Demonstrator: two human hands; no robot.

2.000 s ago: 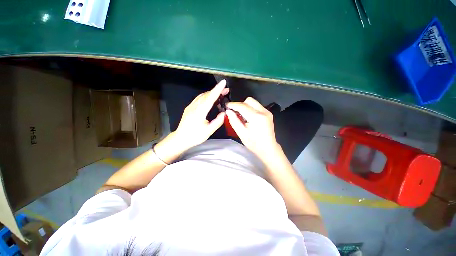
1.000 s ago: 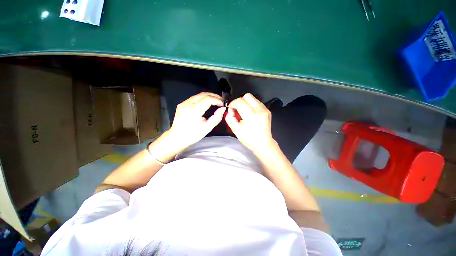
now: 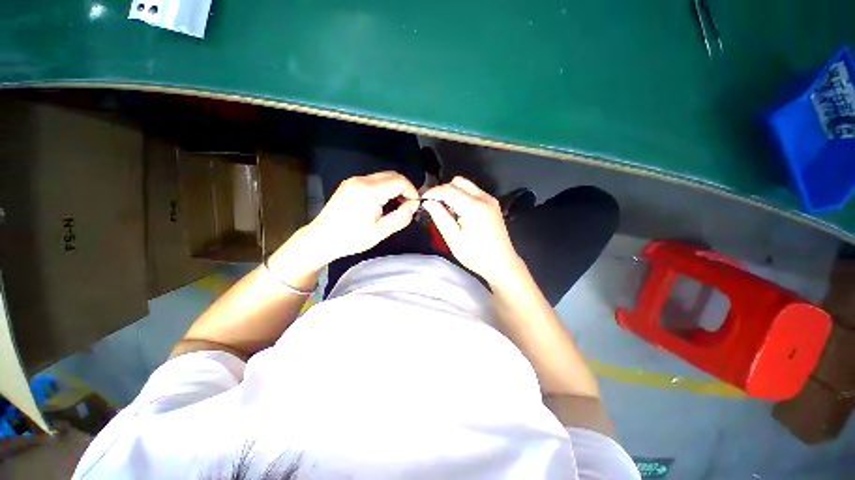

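My left hand (image 3: 361,217) and my right hand (image 3: 468,223) meet over my lap, below the front edge of the green bench. The fingertips of both hands pinch a small dark part (image 3: 421,201) between them. Most of the part is hidden by the fingers, so its shape cannot be told. Something red shows just behind the right fingers; I cannot tell what it is.
The green bench (image 3: 422,70) bears a white perforated strip (image 3: 176,13), tweezers (image 3: 707,28) and a blue parts bin (image 3: 817,136). An open supply carton (image 3: 192,211) and a large carton (image 3: 70,244) stand left. A red plastic stool (image 3: 727,317) lies on the floor at right.
The left fingers, extended upward two seconds ago, are now curled in to meet the right fingertips. The small dark part stays between the hands. The view has shifted slightly.
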